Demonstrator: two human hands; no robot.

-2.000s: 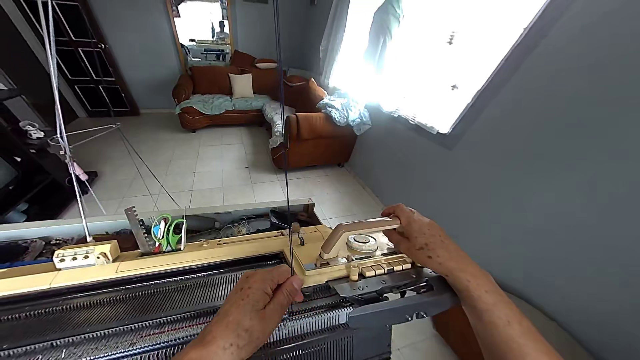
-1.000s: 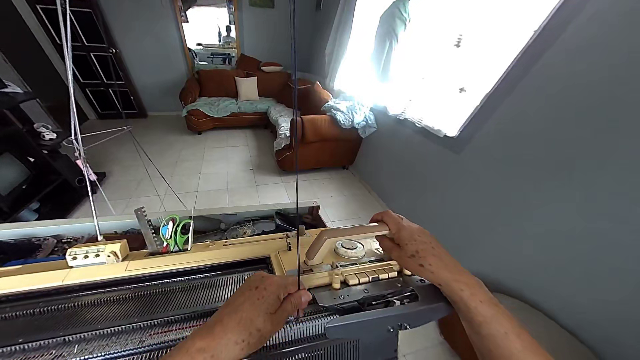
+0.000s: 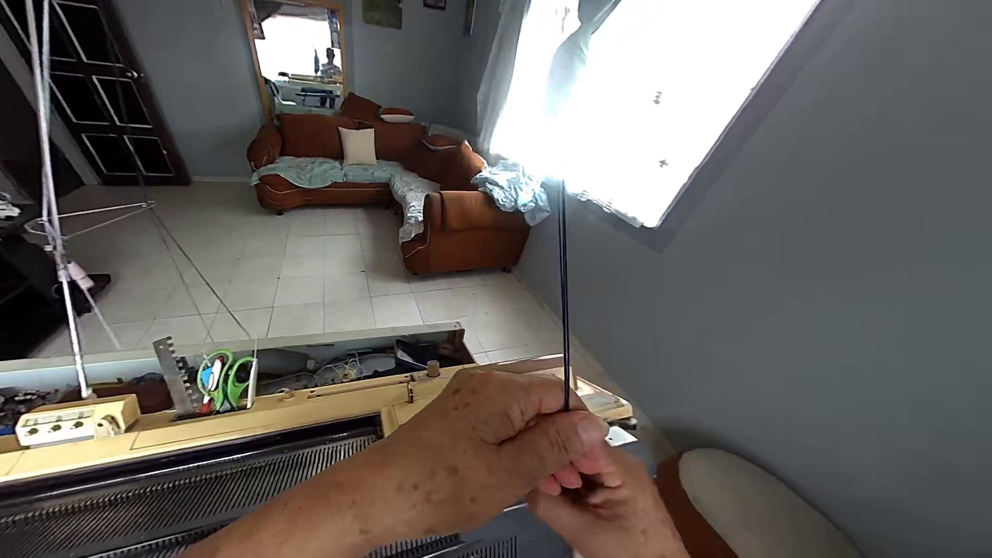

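Dark yarn (image 3: 564, 294) comes down from above, and my left hand (image 3: 504, 449) pinches its lower end between thumb and fingers. My right hand (image 3: 612, 496) is just below and touching it, fingers curled; whether it also grips the yarn is hidden. Both hands are over the right end of a knitting machine, whose needle bed (image 3: 186, 480) runs to the left with rows of metal needles. The machine's carriage is mostly hidden behind my hands.
Behind the bed, a trough (image 3: 403, 333) holds green-handled scissors (image 3: 225, 380), a toothed metal comb (image 3: 177, 376) and tangled yarn. A cream counter box (image 3: 77, 420) sits at left, near white strands (image 3: 54, 209). A rounded pale seat (image 3: 752, 504) stands at lower right, beside the grey wall.
My right hand has let go of the carriage handle and come in beside my left. Earlier, my left hand was low at the needle bed with the yarn; the view has shifted.
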